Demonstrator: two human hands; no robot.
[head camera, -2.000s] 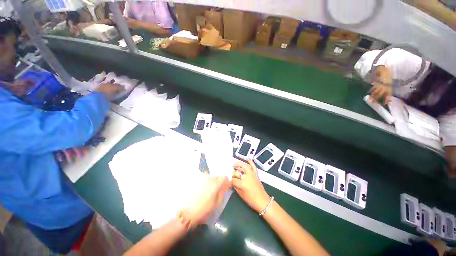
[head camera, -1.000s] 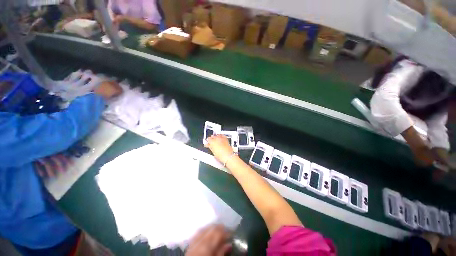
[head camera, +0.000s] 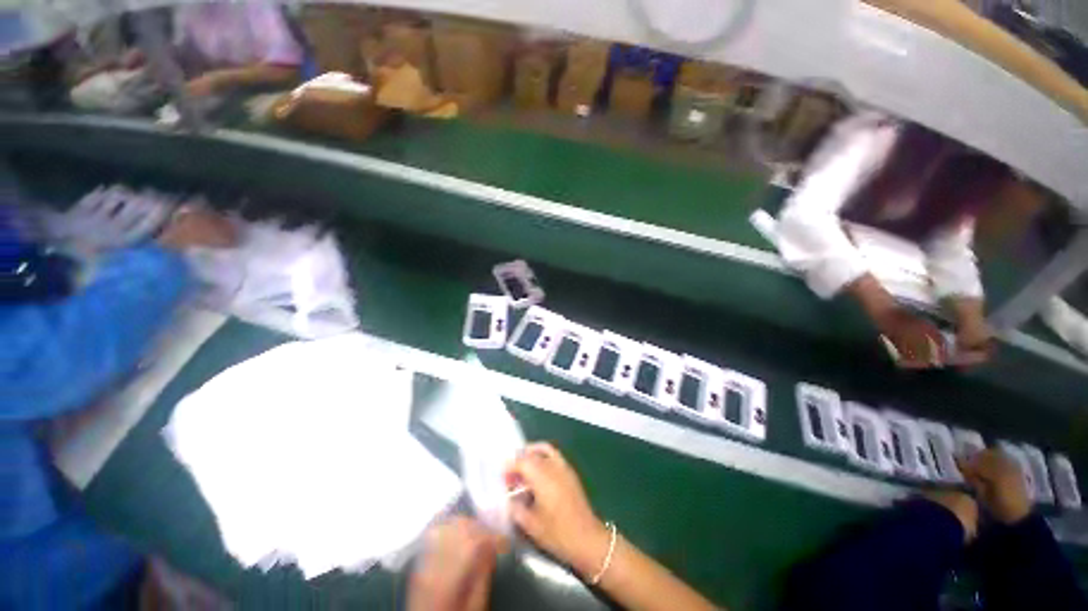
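A thin white bag (head camera: 483, 436) stands tilted over the near bench. My right hand (head camera: 555, 504), with a bracelet at the wrist, has its fingers closed on the bag's right edge. My left hand (head camera: 453, 567) is blurred and pinches the bag's lower end. Whether a device is inside the bag cannot be told. A glaring white fanned stack of bags (head camera: 310, 460) lies to the left. White devices with dark windows stand in a row on the belt, one of them (head camera: 484, 322) at the row's left end.
A white guide rail (head camera: 597, 412) runs between bench and green belt (head camera: 406, 281). Puffy white packets (head camera: 292, 281) lie at the left beside a person's blue sleeve (head camera: 90, 328). A dark-sleeved person's hand (head camera: 1000, 483) is among devices at the right. Another person sits across the line.
My right hand has drawn back from the belt devices to the bag, and my left hand now meets it there. The view has shifted, and the dark-sleeved person's hand has reached in at the right.
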